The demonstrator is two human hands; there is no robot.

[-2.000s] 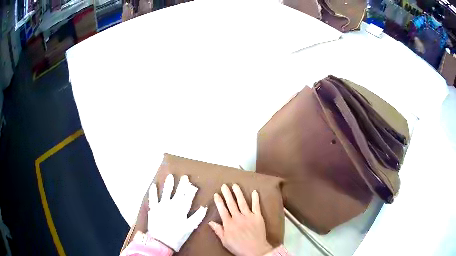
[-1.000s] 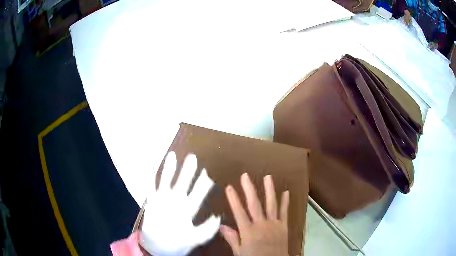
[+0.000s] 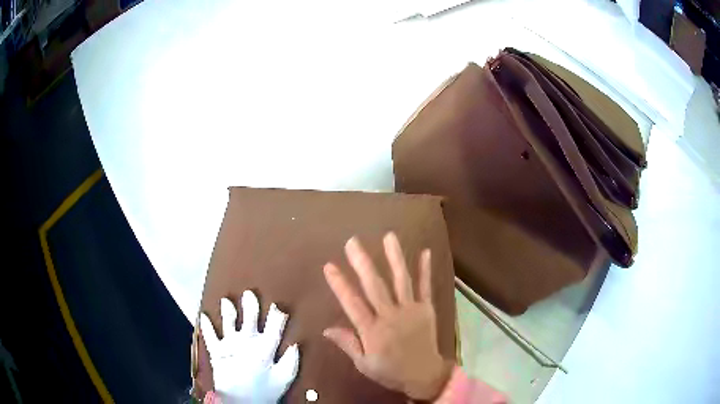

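A brown handbag body [image 3: 316, 237] lies flat in front of me at the table's near edge. A small bright round spot shows on it near the bottom of the picture. My left hand [image 3: 251, 351], in a white glove, rests on its lower left part with fingers spread. My right hand [image 3: 391, 323], bare with a pink sleeve, is on or just over its right part, fingers spread. Neither hand grips anything. Whether paper is inside the bag is hidden.
A stack of flat brown bags [image 3: 489, 181] with dark red-brown lining edges lies to the right, touching the bag. A thin pale rod [image 3: 509, 325] lies below it. The white table [image 3: 197, 118] curves round. Dark floor with a yellow line [image 3: 67, 316] is at the left.
My gloved left hand has moved down the bag towards its near end. More of the bag's upper surface shows. My right hand remains on the right side. The view has shifted.
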